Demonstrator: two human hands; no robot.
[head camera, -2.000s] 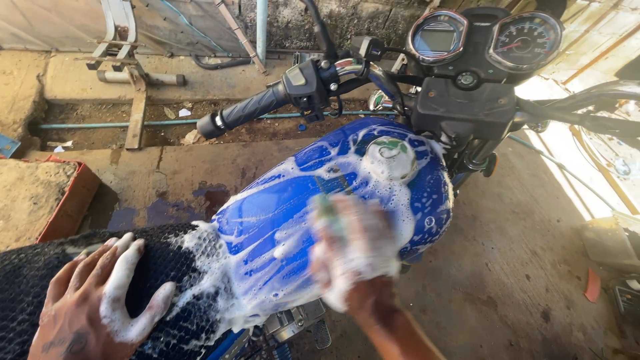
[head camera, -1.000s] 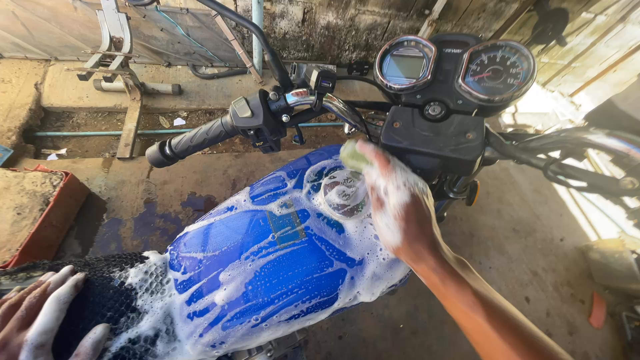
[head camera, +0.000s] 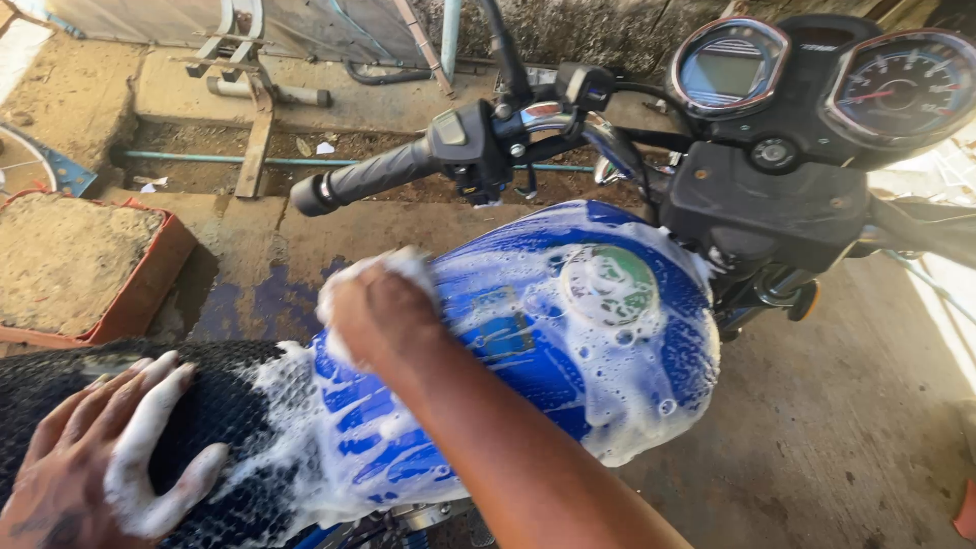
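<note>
White suds and bubbles streak the blue fuel tank (head camera: 549, 366) of a motorcycle, whose round filler cap (head camera: 610, 285) is foamy too. At the tank's rear left edge, my right hand (head camera: 381, 313) is closed around a foam-covered pad or sponge, mostly hidden by the fingers and lather. My left hand (head camera: 114, 450) rests with fingers spread on the black textured seat (head camera: 229, 396), foam coating its thumb and forefinger. More suds lie where seat and tank meet.
Beyond the tank are the left handlebar grip (head camera: 374, 179), the twin gauges (head camera: 728, 69) and a black cover (head camera: 762, 202). An orange-red planter box (head camera: 145, 274) filled with hardened material stands at left. A metal stand (head camera: 255, 114) and thin pipe (head camera: 297, 160) lie behind on the wet concrete.
My right hand has moved from beside the filler cap back to the tank's rear left edge. My left hand stays on the seat. The cap is more fully visible.
</note>
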